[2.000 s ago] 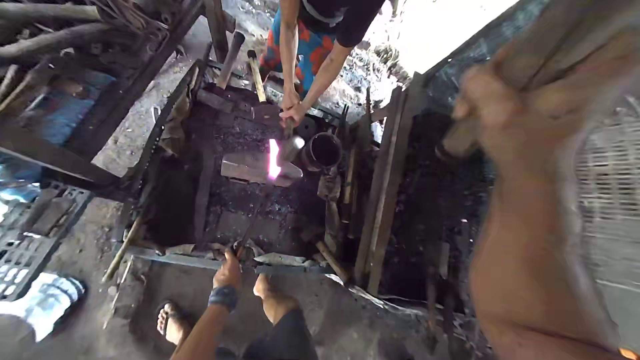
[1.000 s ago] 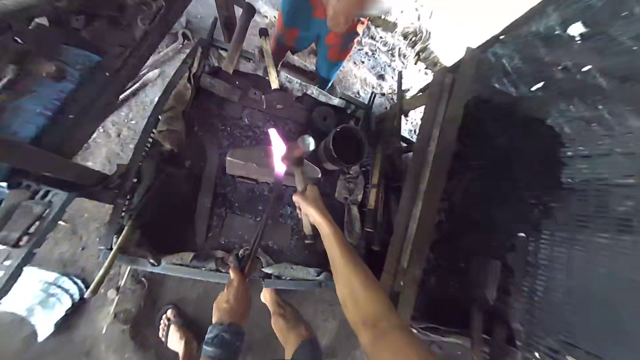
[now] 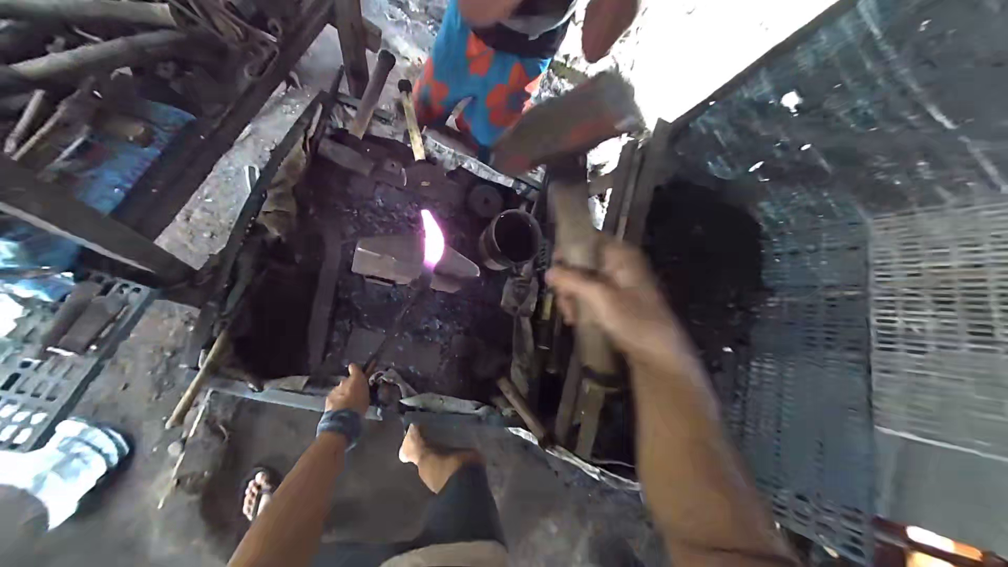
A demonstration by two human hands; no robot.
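A glowing hot metal blade (image 3: 432,240) lies across the steel anvil (image 3: 388,257) in the middle of the pit. My left hand (image 3: 348,394), with a dark band at the wrist, grips the end of a thin dark rod, likely tongs (image 3: 394,331), that runs up to the blade. My right hand (image 3: 598,295) holds the wooden handle of a hammer (image 3: 563,122), raised to the right of the anvil and blurred. A round dark metal pot (image 3: 512,239) stands right of the anvil, nearer to my right hand than to my left.
Across the pit stands a person in a blue and orange flowered garment (image 3: 492,79). Two wooden tool handles (image 3: 412,122) rise at the pit's far edge. A wooden frame (image 3: 134,213) stands at left, beside a plastic crate (image 3: 47,354). Perforated plastic panels (image 3: 937,307) are at right.
My right hand and hammer were raised at the right, came down beside the glowing blade, and are now raised again. The other person's arms, earlier stretched over the anvil, have drawn back.
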